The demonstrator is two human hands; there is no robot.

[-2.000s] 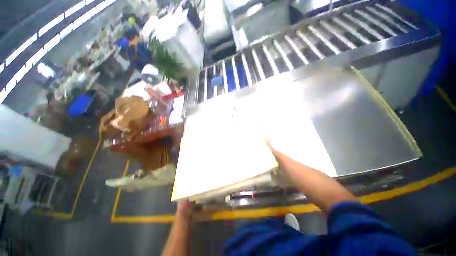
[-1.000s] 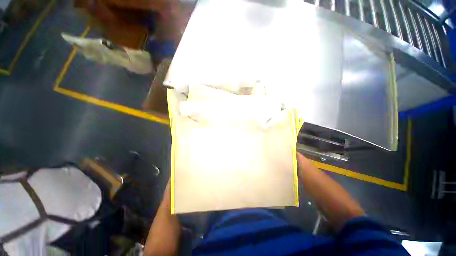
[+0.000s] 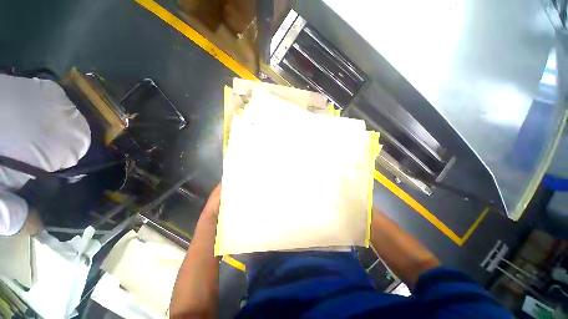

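A stack of cream cut panels with yellow edges (image 3: 296, 184) is held in front of my body, at the middle of the view. A few pieces lie unevenly at its far end. My left hand (image 3: 216, 202) is at the stack's left side, its fingers hidden under or behind the panels. My right hand (image 3: 377, 225) is at the right side, its fingers also hidden by the stack. Both forearms come up from the bottom edge.
The steel worktable (image 3: 498, 134) is at the upper right, with a metal frame (image 3: 367, 99) under it. A seated person in a pale top (image 3: 40, 124) is at the left. A wooden-topped stool (image 3: 99, 106) stands nearby. Cream pieces (image 3: 146, 268) lie at the lower left.
The stack has come off the worktable and is held clear of it against my front. The view has turned, so the table has shifted to the upper right and the seated person shows more.
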